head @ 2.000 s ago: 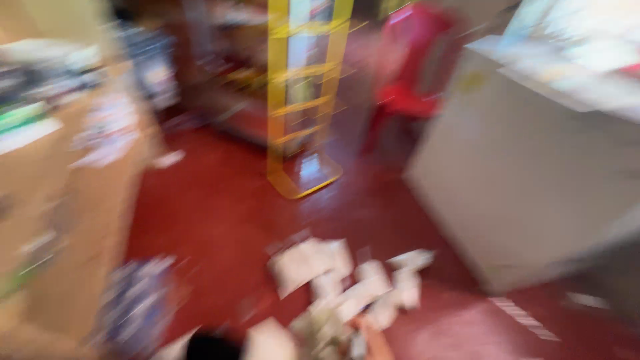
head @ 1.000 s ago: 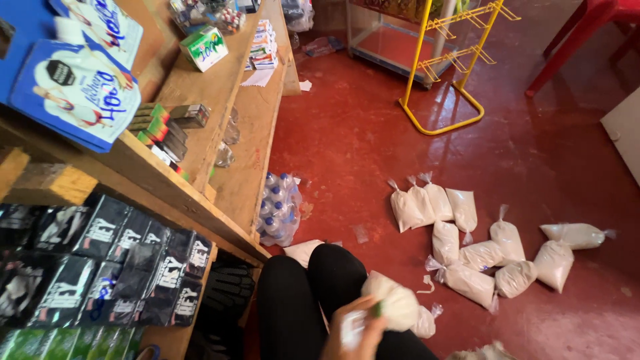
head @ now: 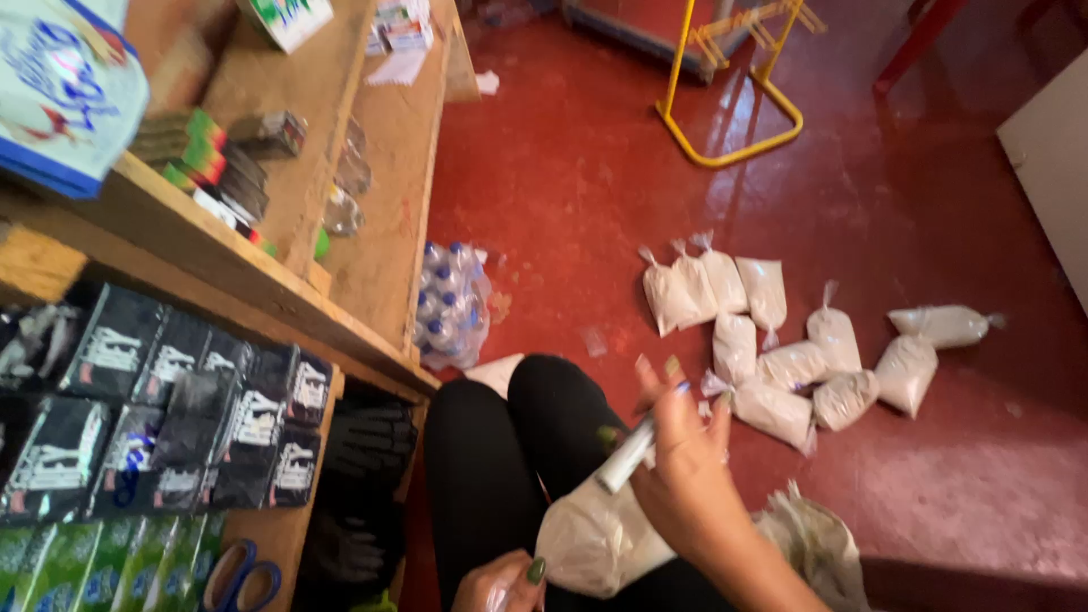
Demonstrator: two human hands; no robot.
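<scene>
My right hand (head: 684, 463) holds a white marker (head: 627, 455) with its fingers spread around it, above a clear plastic bag of pale powder or grain (head: 599, 544) on my lap. At the bottom edge my left hand (head: 501, 585) pinches the gathered plastic of that bag; part of this hand is cut off by the frame. Several tied bags of the same pale contents (head: 769, 412) lie in a loose cluster on the red floor to the right. An open cloth-like sack (head: 812, 544) stands beside my right forearm.
Wooden shelves (head: 382, 212) with packaged goods run along the left. Shrink-wrapped bottles (head: 450, 306) stand at their foot. Blue-handled scissors (head: 242, 578) lie at the lower left. A yellow wire rack (head: 731, 157) stands ahead, and a pale panel (head: 1054, 161) is at the far right.
The view has swung toward the shelves since two seconds ago. The bag on my lap, held up in my hand one second ago, now lies lower with the marker above it.
</scene>
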